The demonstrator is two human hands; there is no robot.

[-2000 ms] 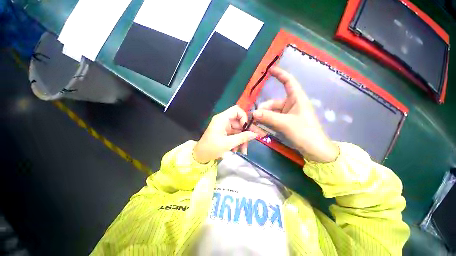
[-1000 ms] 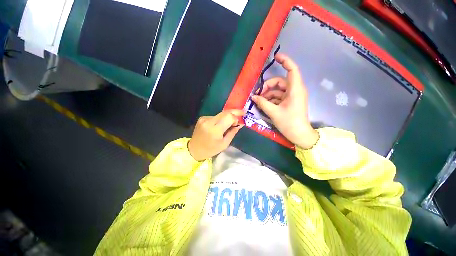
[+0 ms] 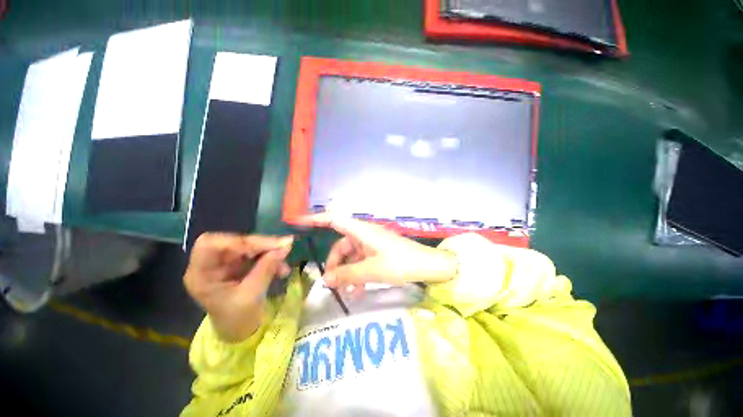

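Observation:
A thin black strip [image 3: 336, 297] hangs in front of my chest, off the near left corner of the red-orange tray. My right hand [image 3: 375, 256] has the strip at its thumb and curled fingers, with the index finger stretched towards the tray corner. My left hand [image 3: 236, 277] has thumb and index finger pinched beside the strip's upper end; whether they hold anything is too blurred to tell. The grey display panel [image 3: 415, 147] lies flat in the red-orange tray [image 3: 300, 147], with dark dashes along its far and near edges.
Left of the tray lie a long black-and-white strip sheet [image 3: 228, 155], a wider one [image 3: 134, 167] and white backing sheets [image 3: 41, 138]. A whitish bin [image 3: 90, 261] stands below them. Another panel in a red tray [image 3: 521, 37] lies beyond. A dark sheet on clear plastic [image 3: 709, 195] lies right.
The strip and my right hand have moved off the panel's left edge to in front of my chest. My left hand has left the tray corner. The view has turned and shows more bench.

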